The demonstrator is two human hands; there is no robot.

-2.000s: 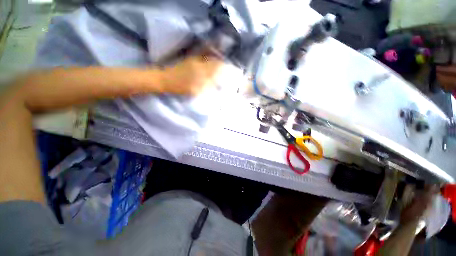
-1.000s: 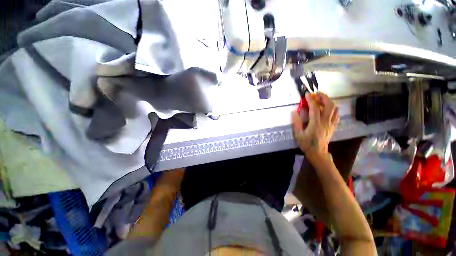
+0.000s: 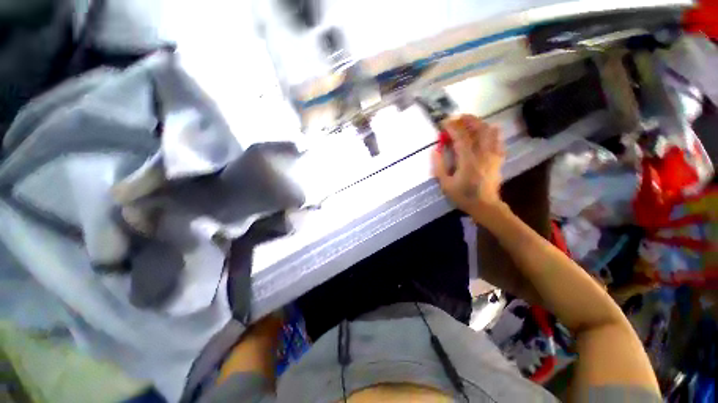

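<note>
My right hand [image 3: 471,164] is over the fabric scissors [image 3: 443,140] on the white machine bed, its fingers bent round the handles. A bit of red handle shows; the hand hides the rest. The blurred light grey garment body [image 3: 79,177] lies heaped at the left, with a dark grey fabric panel [image 3: 244,189] on it near the bed. A dark strip hangs over the bed's front edge. My left hand is not visible; only its forearm shows below the bed's left end. The presser foot area [image 3: 362,106] is blurred.
The sewing machine head [image 3: 472,47] with its blue stripe spans the top. A black pad [image 3: 563,102] lies at the bed's right end. The ruler edge [image 3: 354,228] runs along the front. Clear and red plastic bags [image 3: 665,189] are at the right.
The view has turned and shifted, so the bed slants up to the right and the cloth looks nearer. My right hand stays at the scissors. My left hand remains hidden.
</note>
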